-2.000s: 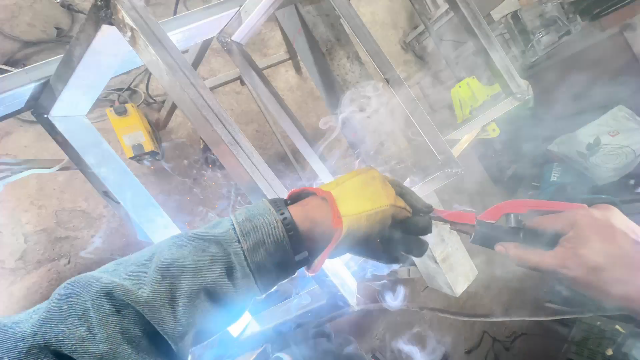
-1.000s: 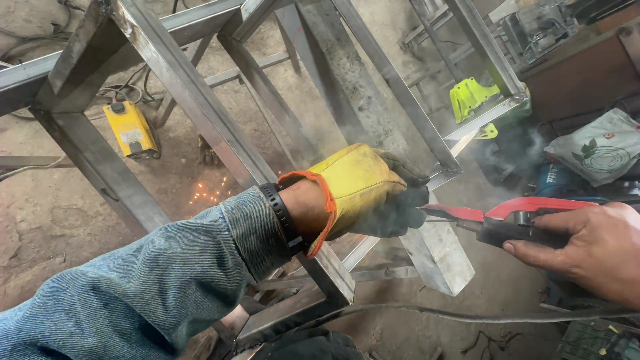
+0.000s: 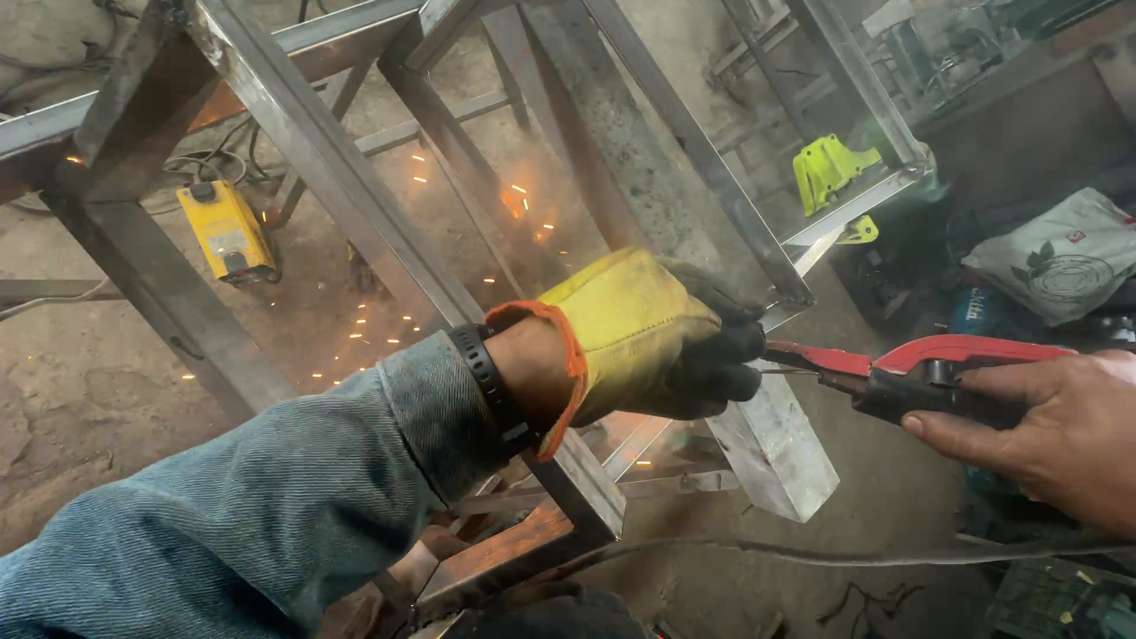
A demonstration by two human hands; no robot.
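Note:
My left hand (image 3: 661, 342), in a yellow leather glove with blackened fingers, reaches across the steel tube frame (image 3: 333, 169). Its fingers are curled beside the jaws of a red and black welding electrode holder (image 3: 954, 377). A thin electrode (image 3: 790, 371) runs from the jaws towards the gloved fingers; whether they grip it cannot be told. My bare right hand (image 3: 1047, 435) holds the electrode holder by its handle at the right. Orange sparks (image 3: 382, 335) fly below and beyond the frame. The electrode's far end is hidden behind the glove.
A yellow box-shaped device (image 3: 226, 232) lies on the floor at left. Bright green brackets (image 3: 830, 173) sit by the frame's right corner. A printed white bag (image 3: 1061, 257) and a teal Makita tool (image 3: 976, 306) are at right. A cable (image 3: 799, 556) crosses the lower right.
The bright blue-white arc glow and thick smoke of two seconds ago have faded. Orange sparks now spread wider than one second ago. Both hands stay in nearly the same place.

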